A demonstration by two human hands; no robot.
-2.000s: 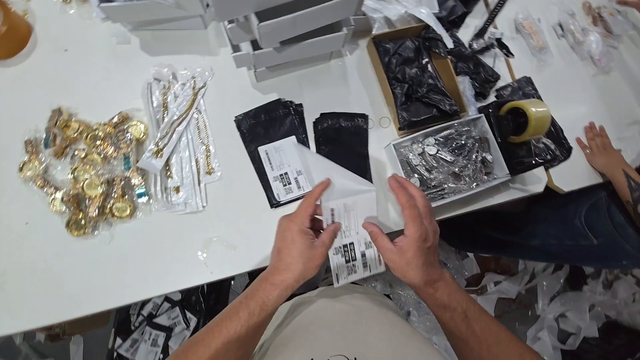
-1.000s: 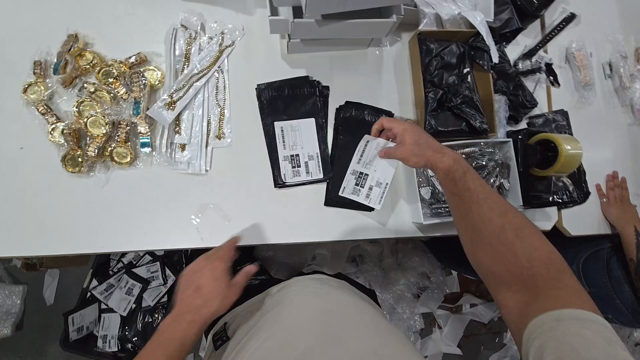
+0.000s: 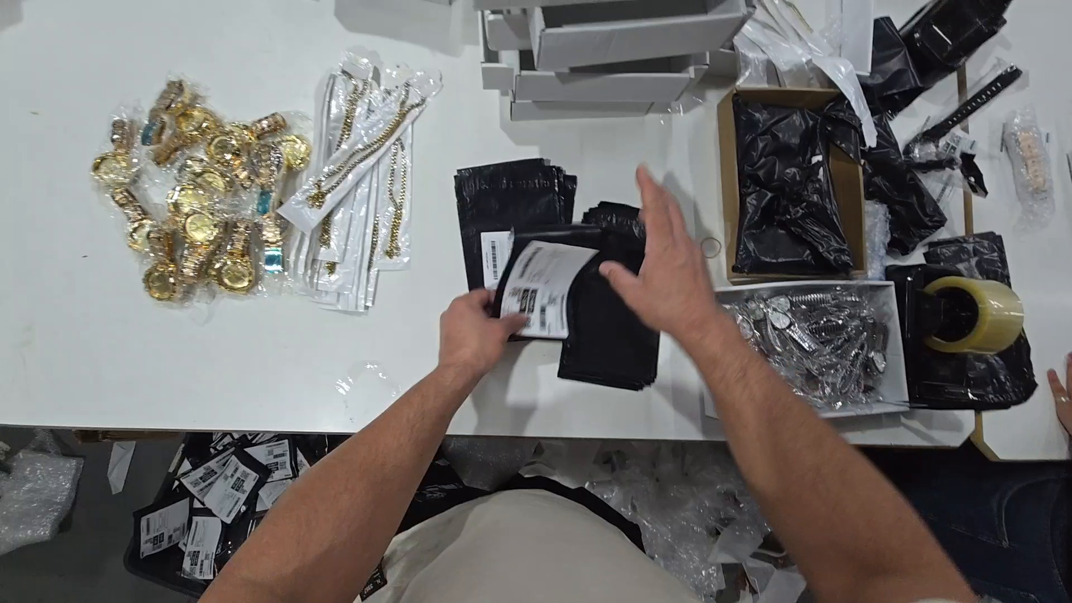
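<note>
My left hand [image 3: 479, 331] grips the lower left corner of a black plastic mailer bag bearing a white printed label [image 3: 548, 289]. My right hand [image 3: 666, 264] is raised with fingers spread above a stack of black mailer bags [image 3: 607, 352], holding nothing. Behind the held bag lies another stack of black mailers [image 3: 507, 197], with part of a white label showing. Bagged gold-coloured wristwatches [image 3: 201, 197] and bagged gold-coloured chains [image 3: 360, 184] lie to the left. Right of my right hand, a white box [image 3: 892, 343] holds bagged silver-coloured watches.
A cardboard box [image 3: 729, 193] with black plastic and a roll of clear tape [image 3: 976, 314] are at the right. White boxes [image 3: 636, 38] stack at the back. Below the table's front edge, a black bin [image 3: 142, 569] holds labelled mailers. Another person's hand [image 3: 1062, 394] rests at the far right.
My left hand has come up from below the table edge and now grips a labelled bag. My right hand, which held a label over the right stack one second ago, is now off it and spread.
</note>
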